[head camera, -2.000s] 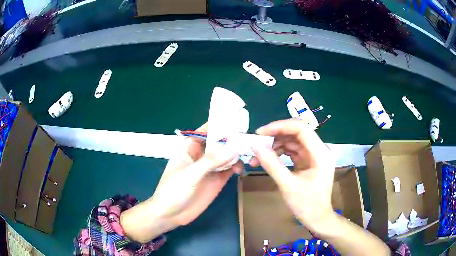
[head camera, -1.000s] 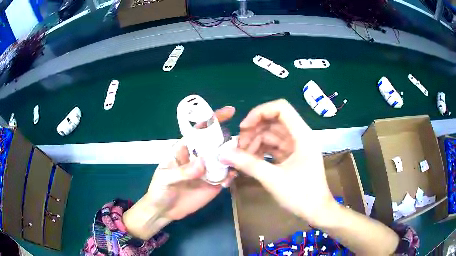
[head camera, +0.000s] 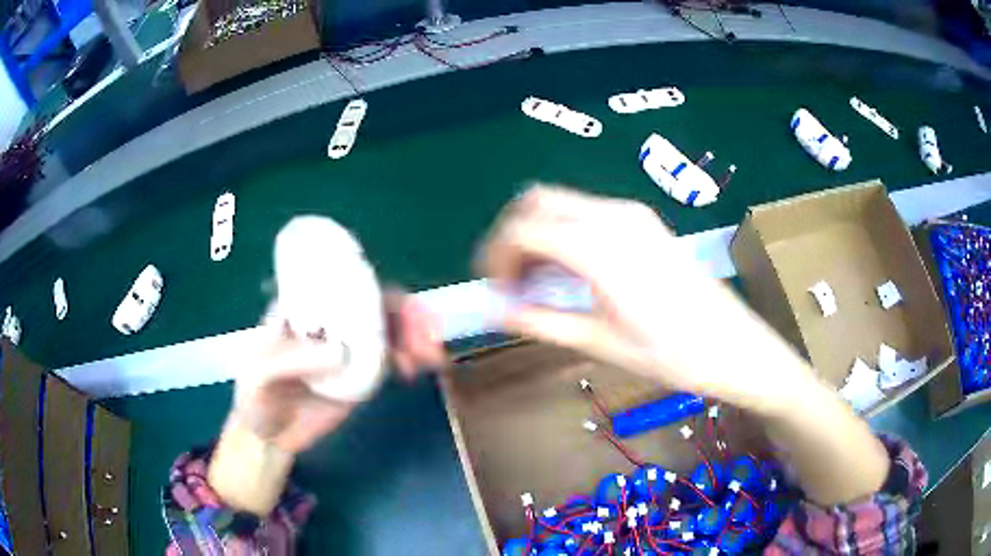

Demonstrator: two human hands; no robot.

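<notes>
My left hand (head camera: 272,375) holds a white oval housing (head camera: 328,293) upright at the left, above the bench. The housing's smooth side shows; its inside is hidden. My right hand (head camera: 598,288) is blurred, over the pale rail and the back of the open battery carton (head camera: 467,434). Its fingers are curled around something pale and blurred, which I cannot make out. In the carton, blue battery packs (head camera: 657,415) lie with red leads and small white connectors.
Flat white covers (head camera: 561,116) and housings with blue inside (head camera: 678,171) lie on the green belt. At right stand a box with white pieces (head camera: 858,386) and a carton of blue packs (head camera: 967,293). Brown cartons (head camera: 65,467) stand at left.
My hands have moved apart; the left has gone left with the housing, which now shows its smooth side. My right hand is off it. The view has turned, showing more of the battery carton.
</notes>
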